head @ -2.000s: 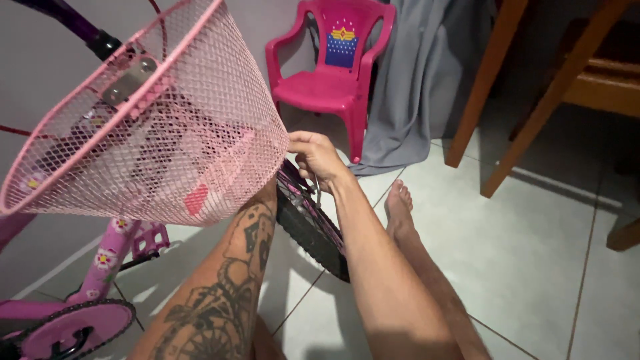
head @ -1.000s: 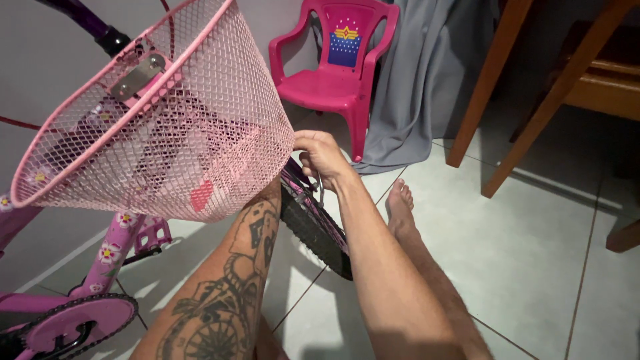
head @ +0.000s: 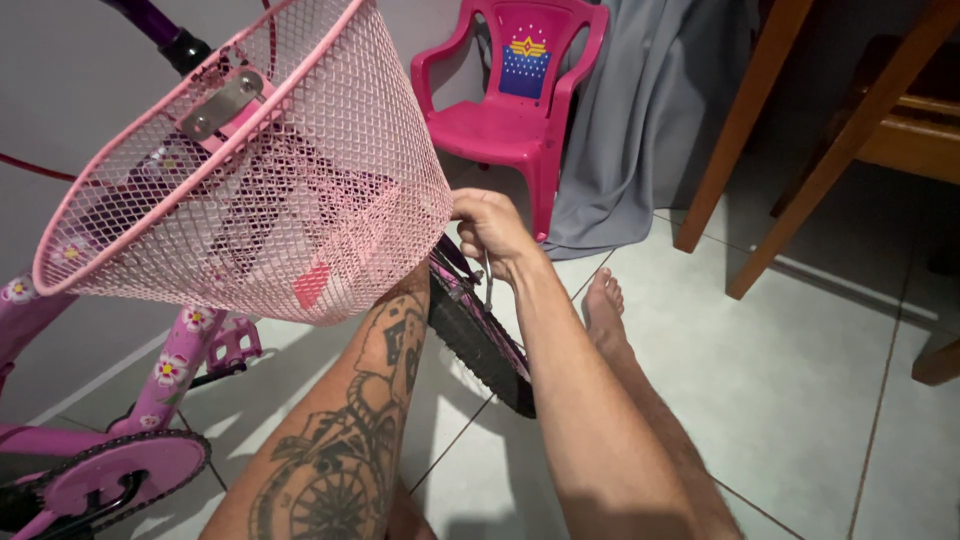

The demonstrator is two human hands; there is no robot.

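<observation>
A pink wire-mesh bicycle basket [head: 330,180] fills the upper left, bolted by a metal bracket [head: 223,105] near the purple stem. My tattooed left forearm reaches up behind the basket, which hides my left hand. At the basket's lower right edge is my right hand [head: 491,229], fingers curled, its fingertips partly out of sight behind the mesh. A thin bent metal piece [head: 489,283] hangs below my right palm; whether I hold it is unclear. Under my hands is the front wheel's black knobby tire [head: 480,349]. The pink flowered frame [head: 171,367] and chainring [head: 135,472] are at lower left.
A pink plastic child's chair [head: 499,127] stands against the wall beyond the basket. Beside it, a grey curtain [head: 611,150] reaches the tiled floor [head: 787,375]. Wooden furniture legs [head: 742,127] stand at the right. A bare foot [head: 604,304] rests right of the wheel.
The basket and bicycle front have shifted slightly to the right in view. My right hand stays at the basket's lower right edge, and my left hand remains hidden.
</observation>
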